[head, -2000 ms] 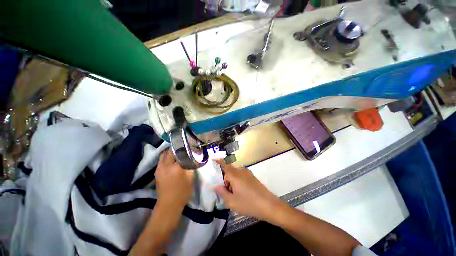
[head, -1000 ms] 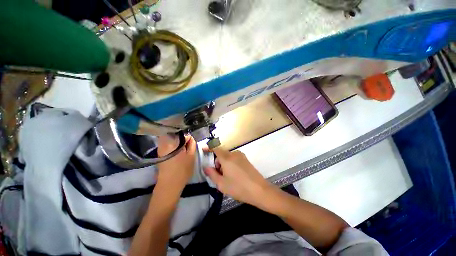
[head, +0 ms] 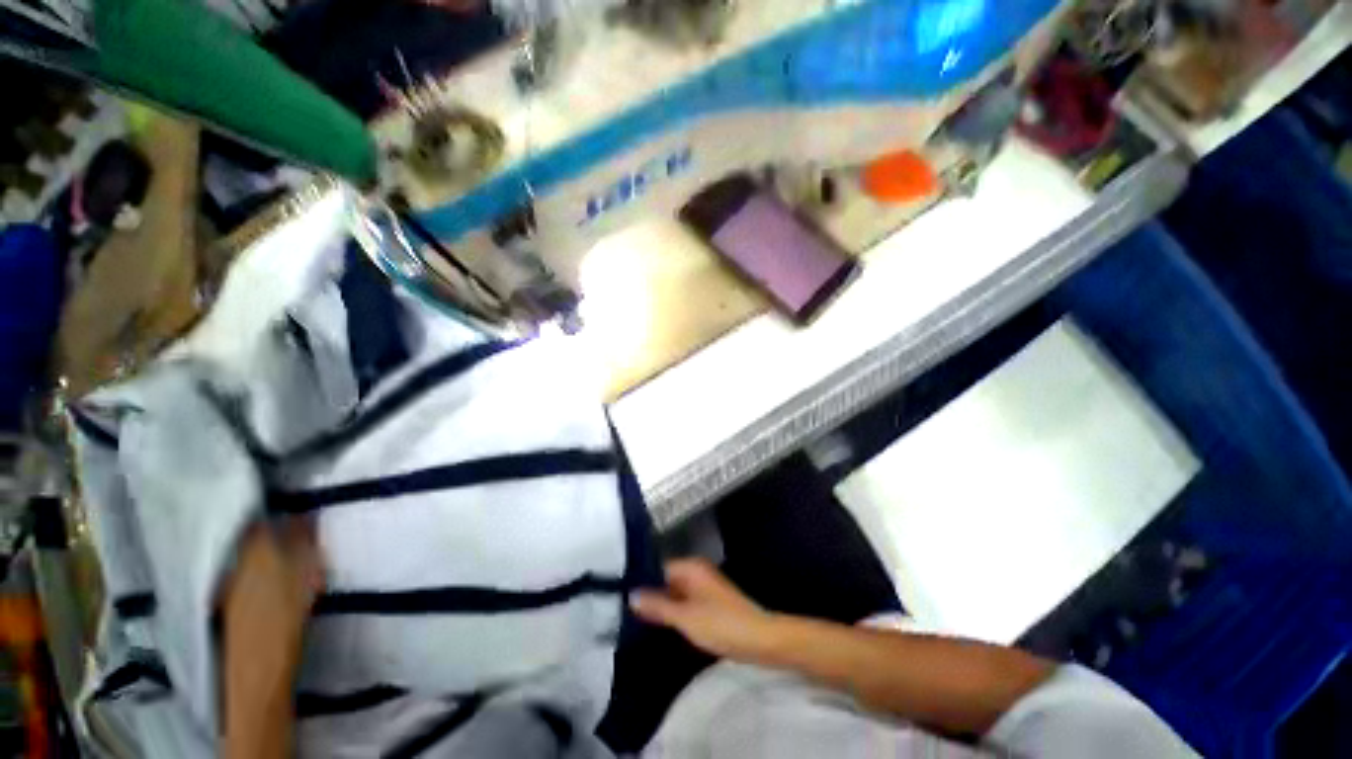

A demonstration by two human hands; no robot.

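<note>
The white garment with narrow navy bands [head: 467,534] lies spread left of and below the needle area, its upper edge near the presser foot [head: 546,304]. My right hand [head: 697,605] pinches the garment's navy right edge [head: 635,519] between thumb and fingers. My left hand [head: 294,556] is blurred and lies at the garment's left part; its fingers are partly hidden by cloth, so its grip is unclear. The sewing machine head [head: 712,126] stands above, its lamp lit.
A smartphone [head: 771,249] lies on the machine bed, with an orange object [head: 899,177] to its right. A green cone [head: 237,89] is at upper left. The table's grey front edge [head: 919,349] runs diagonally. A white sheet [head: 1023,475] and blue plastic [head: 1260,445] are at right.
Both hands have left the needle area; my left hand moved left, my right hand down along the edge. The garment is now spread flatter. The camera view has shifted.
</note>
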